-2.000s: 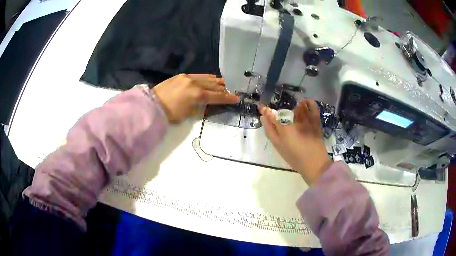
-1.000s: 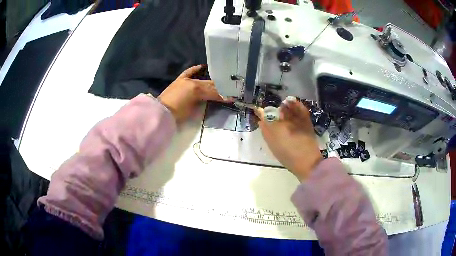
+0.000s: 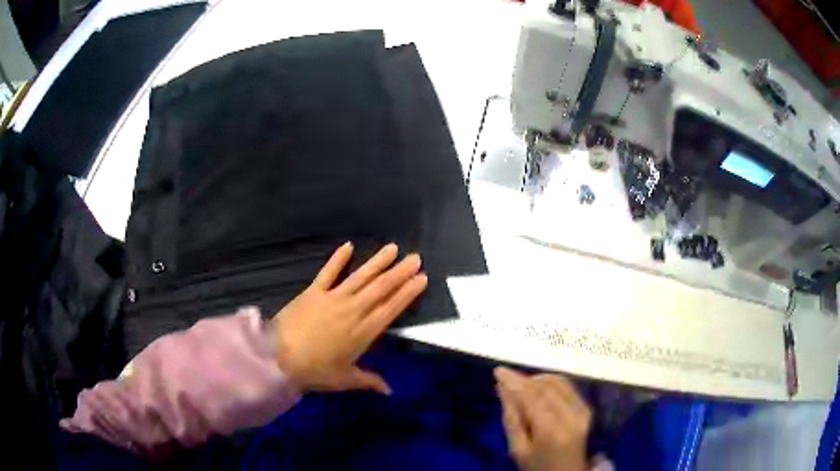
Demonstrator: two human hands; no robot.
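Note:
A black fabric panel (image 3: pixel 285 156) lies spread on the white table, left of the sewing machine. Its bottom part reaches the table's front edge. Two small shiny loops show near its lower left edge, beside raised folds or seams. My left hand (image 3: pixel 345 322) lies flat on the panel's lower part, fingers spread, holding nothing. My right hand (image 3: pixel 545 419) is below the table's front edge, over the blue-covered lap. Its fingers are partly curled and somewhat blurred; whether it holds anything cannot be told.
The white sewing machine (image 3: pixel 709 83) stands at the right with its display lit. Small black pieces (image 3: pixel 700 248) lie on its bed. Snips (image 3: pixel 789 359) lie at the table's right. A dark flat piece (image 3: pixel 101 83) is at the far left, with crumpled black fabric (image 3: pixel 64 248) below it.
Both hands have left the needle area. The black panel has come out from behind the machine head and lies nearer me. My right hand has dropped below the table edge. The view has shifted left.

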